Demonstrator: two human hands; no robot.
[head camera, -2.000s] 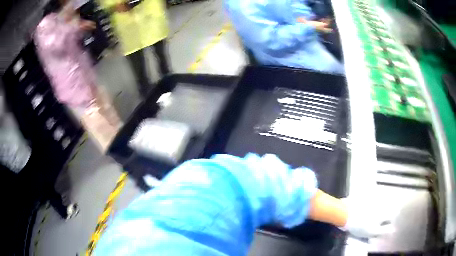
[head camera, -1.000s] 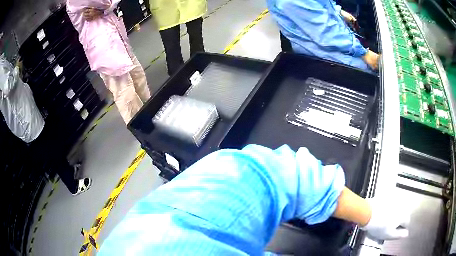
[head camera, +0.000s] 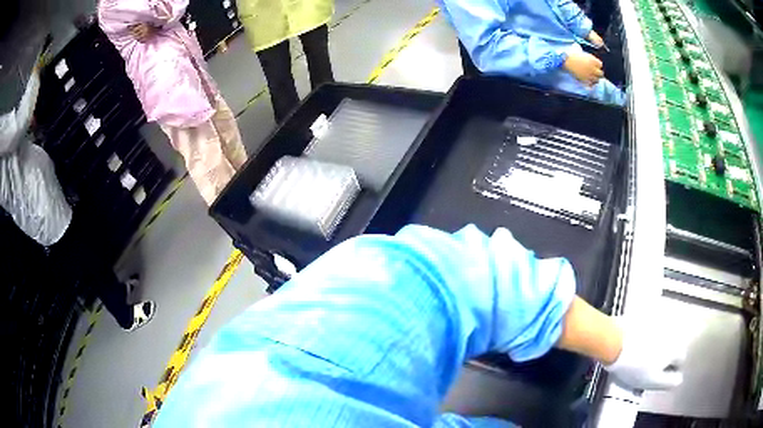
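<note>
My left hand (head camera: 644, 358), in a white glove, is at the near part of the silver conveyor rail (head camera: 642, 217), at the lower right. It reaches over the rail to the edge of the shiny metal plate (head camera: 703, 359). The glove is washed out against the rail, so its finger shape is unclear; no held thing shows. My right hand is out of the picture. Green circuit boards (head camera: 688, 109) stand edge to edge farther up the conveyor, with black parts down the middle. A dark carrier fixture (head camera: 707, 219) lies between them and the plate.
Two black floor bins stand left of the rail. The left bin (head camera: 238, 219) holds stacked clear blister trays (head camera: 308, 194); the right bin (head camera: 435, 180) holds a ribbed clear tray (head camera: 548, 171). A person in blue (head camera: 523, 42) is at the line. Others stand at the upper left near black racks.
The view has steadied and shifted slightly. My left hand stays at the rail. The hands of the person in blue have moved away from the rail.
</note>
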